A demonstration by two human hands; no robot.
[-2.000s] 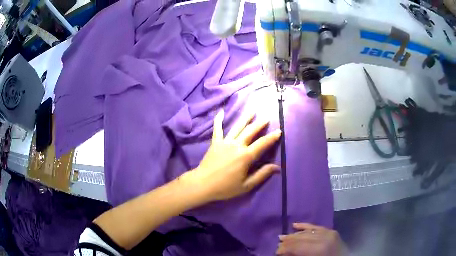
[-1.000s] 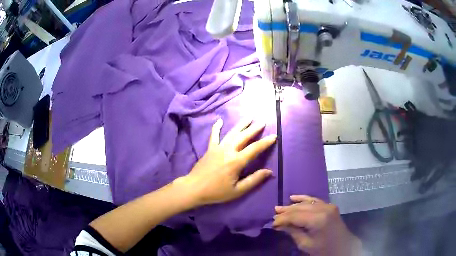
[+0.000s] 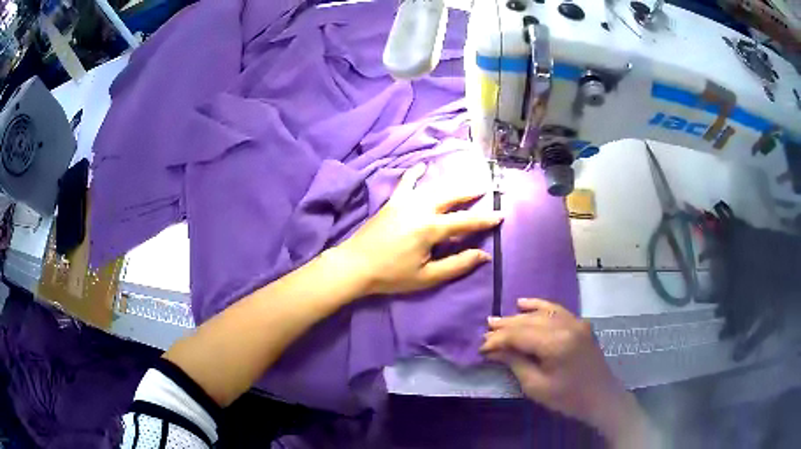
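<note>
The purple garment panel (image 3: pixel 263 210) lies spread and folded over the machine table, its right part flat under the needle area. A narrow dark elastic strip (image 3: pixel 498 267) runs from the presser foot (image 3: pixel 497 180) straight towards me on the panel. My left hand (image 3: pixel 422 232) lies flat on the cloth left of the strip, fingers apart, fingertips close to it. My right hand (image 3: pixel 544 346) pinches the near end of the strip and the cloth at the panel's near edge. The white sewing machine head (image 3: pixel 606 79) stands over the cloth, its lamp lighting the needle area.
Scissors (image 3: pixel 672 232) lie right of the needle, beside a dark stringy bundle (image 3: pixel 760 272). A small yellow block (image 3: pixel 580 203) is beside the panel. A phone (image 3: pixel 73 206) rests on cardboard (image 3: pixel 83 281) at left. A grey-white vented box (image 3: pixel 33 145) stands at far left.
The panel and strip have moved away from me under the machine head; the strip before the foot is shorter. Both hands have moved forward, and the panel's near edge now lies on the table.
</note>
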